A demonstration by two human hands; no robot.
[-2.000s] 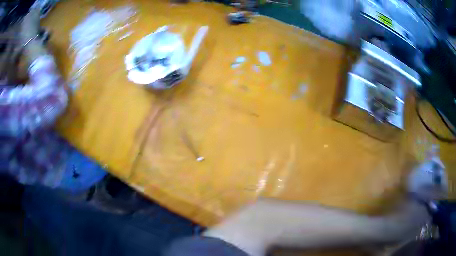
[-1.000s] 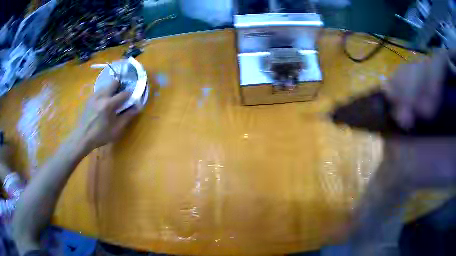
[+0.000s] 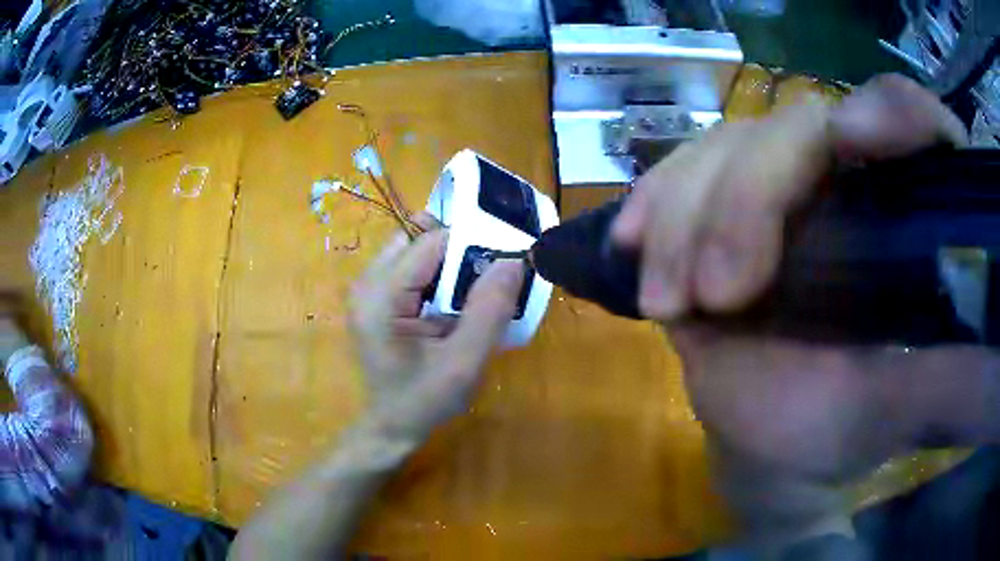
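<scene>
My left hand [image 3: 422, 318] holds a white camera housing [image 3: 499, 219] above the middle of the table, with its thumb on the lower of two black windows. The upper window [image 3: 507, 199] is plain and dark. Thin lead wires [image 3: 384, 201] with pale connectors trail from the housing to the upper left. My right hand [image 3: 746, 208] is closed around a thick black electric screwdriver [image 3: 598, 258]. The screwdriver's nose meets the housing's right side beside the left thumb; the bit tip is too small to make out.
A silver-white screw feeder [image 3: 647, 71] stands at the far side, partly behind my right hand. A dark tangle of cabled modules [image 3: 197, 55] lies at the far left. Pale stringy parts [image 3: 75, 247] lie on the orange table [image 3: 296, 405]. Another person's sleeve [image 3: 44, 422] is at the left edge.
My left hand has moved right from the far left, now with the housing turned so its black windows show. My right hand has brought the screwdriver left to the housing.
</scene>
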